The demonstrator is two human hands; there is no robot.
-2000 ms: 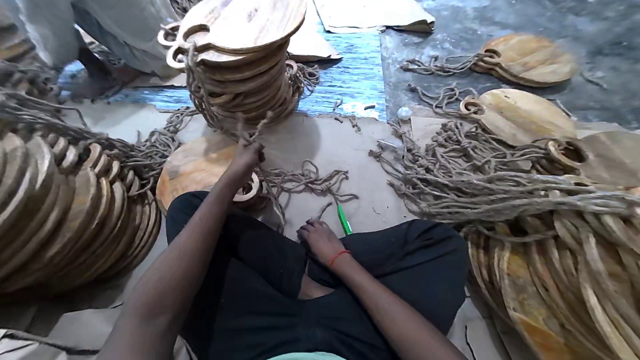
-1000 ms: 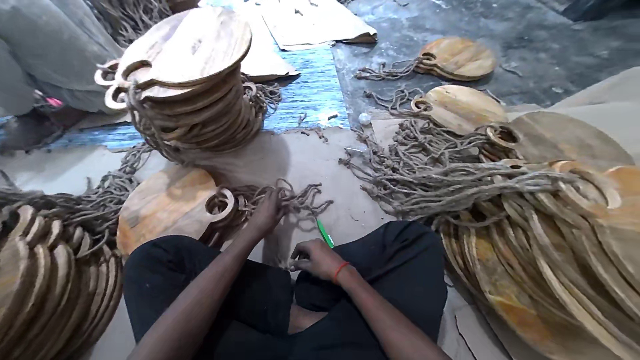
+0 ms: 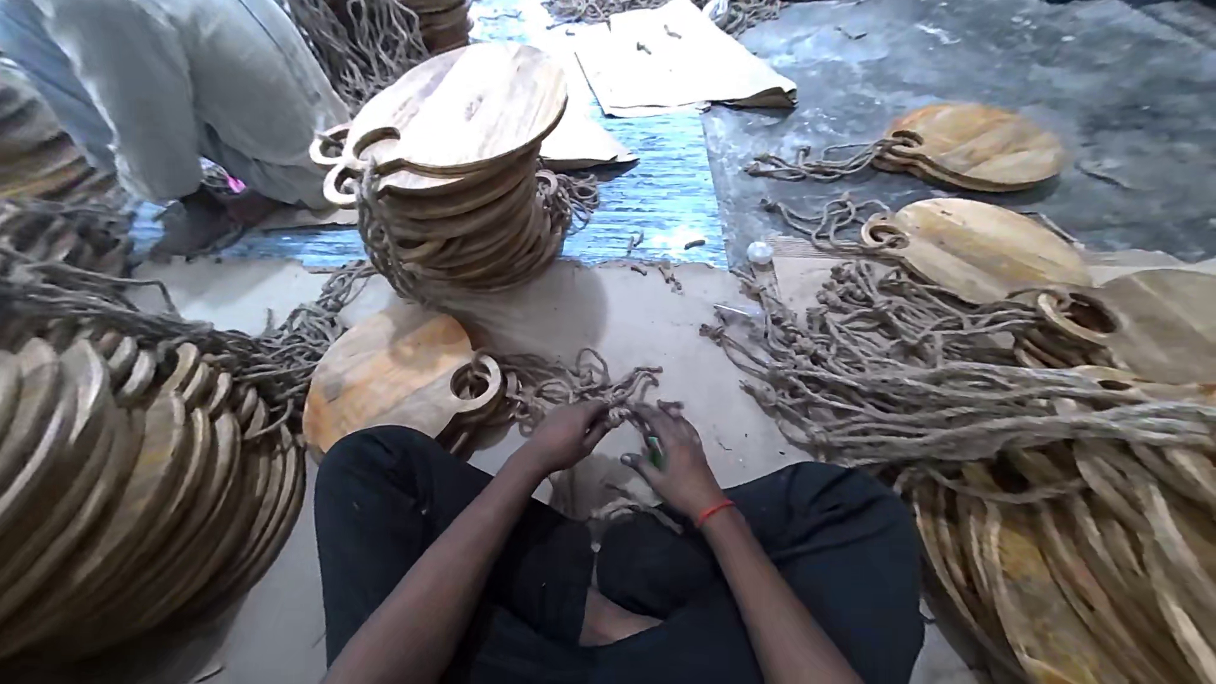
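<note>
My left hand [image 3: 567, 435] pinches the knotted end of a jute cord [image 3: 622, 394] between thumb and fingers. Close on its right, my right hand [image 3: 673, 456], with a red thread at the wrist, has its fingertips at the same cords; its grip is partly hidden. Part of a green tool [image 3: 655, 450] shows beside its thumb. The cords run left to the ring-shaped handle of a round wooden board [image 3: 389, 370], which lies by my left knee on top of at least one more board. A loose strand [image 3: 636, 508] hangs below my hands.
A tall stack of round boards [image 3: 475, 114] stands ahead on the cardboard [image 3: 665, 313]. Rows of boards stand at left [image 3: 142, 475] and right [image 3: 1035, 560], with tangled cords [image 3: 883, 370]. More boards [image 3: 983, 142] lie at the back right. Another person in pale clothing [image 3: 199, 85] is at upper left.
My left hand has come down from the stack side to the cords near my lap. My right hand has moved from my lap up to the cords. The green tool lay on the cardboard before.
</note>
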